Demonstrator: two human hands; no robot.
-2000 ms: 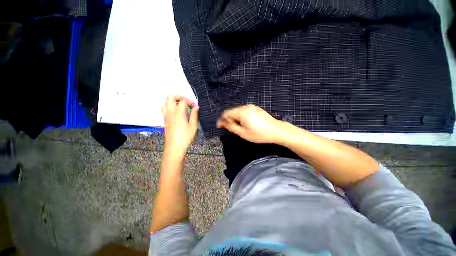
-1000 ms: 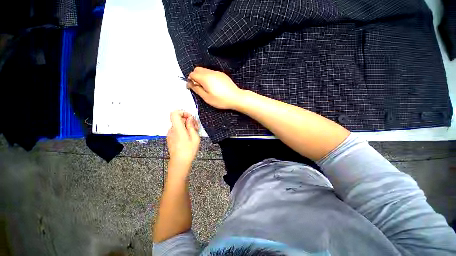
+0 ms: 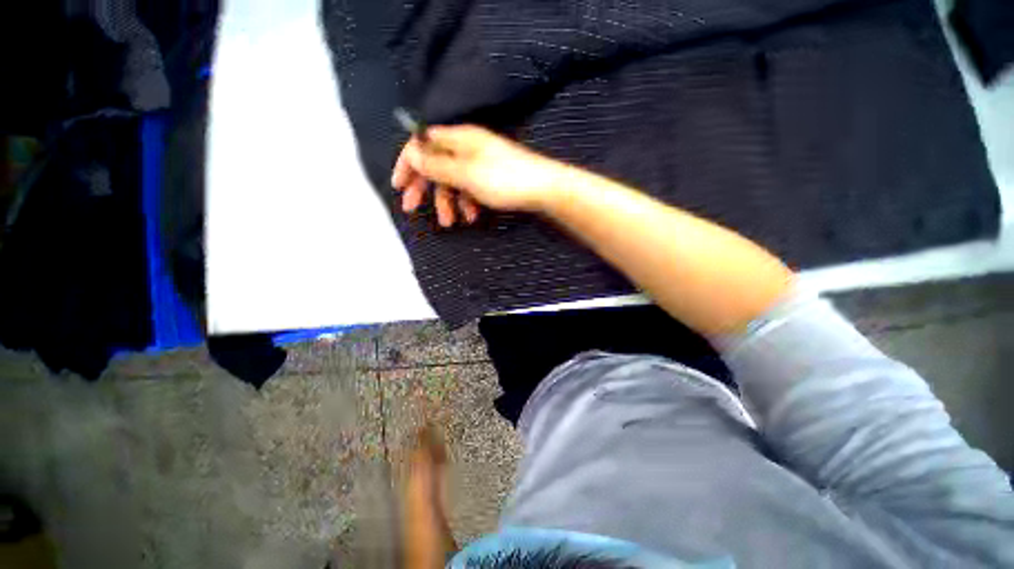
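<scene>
A dark checked garment point(image 3: 667, 133) covers most of the white table top, its lower left corner at the table's front edge. My right hand point(image 3: 450, 172) is over the garment near its left edge, with the silvery tips of thread snips point(image 3: 407, 118) sticking out above the thumb and the other fingers loosely curled. My left hand point(image 3: 428, 447) is low, over the floor in front of the table, badly blurred. Its fingers cannot be made out. The garment's buttons do not show clearly.
The white table top point(image 3: 278, 189) shows left of the garment. Dark garments point(image 3: 83, 245) are heaped at the left beside a blue panel point(image 3: 167, 267). A black piece point(image 3: 600, 345) hangs below the table's front edge. Another dark cloth point(image 3: 987, 33) lies at the far right. The floor point(image 3: 322, 422) is speckled.
My left hand has dropped from the table edge to over the floor. My right hand has risen slightly, its fingers now looser and the snips pointing up. The view has shifted and tilted a little.
</scene>
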